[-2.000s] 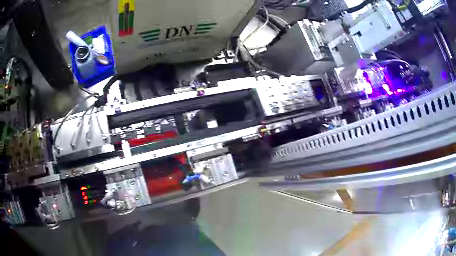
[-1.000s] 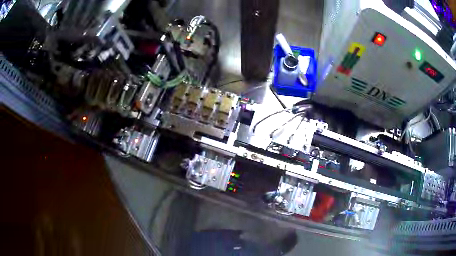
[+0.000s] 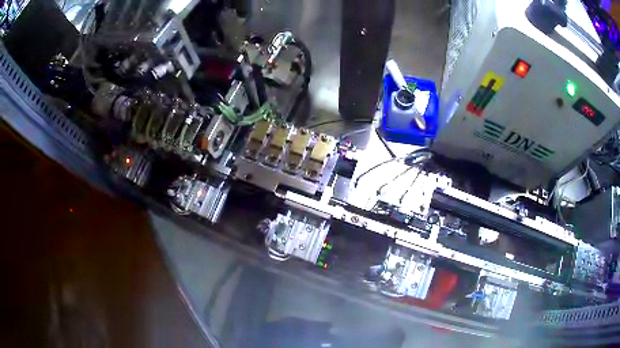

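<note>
Neither of my hands is in view. In front of me is the machine line. A fixture nest (image 3: pixel 289 155) of tan-gold blocks on a silver base sits mid-line. A row of metal rings (image 3: pixel 170 126) on a shaft is left of it. Several silver clamp fixtures (image 3: pixel 299 238) stand spaced along the near edge. A long silver conveyor rail (image 3: pixel 408 239) runs from the nest towards the lower right. A pale plate with small holes (image 3: pixel 591 262) is at the far right. A white cover plate (image 3: pixel 374 170) with thin black cables lies beside the tan blocks.
An off-white DN cabinet (image 3: pixel 530 102) with red and green lamps stands at upper right. A blue bin (image 3: pixel 410 119) holding a whitish bottle is beside it. An amber-brown guard door (image 3: pixel 75 251) fills the lower left. A dark vertical post (image 3: pixel 364 61) is at top centre. A red part (image 3: pixel 443 288) shows near the edge.
My view has swung left along the line, bringing in the tan blocks, rings and guard door. Since one second ago the scene has shifted slightly right and down and looks sharper.
</note>
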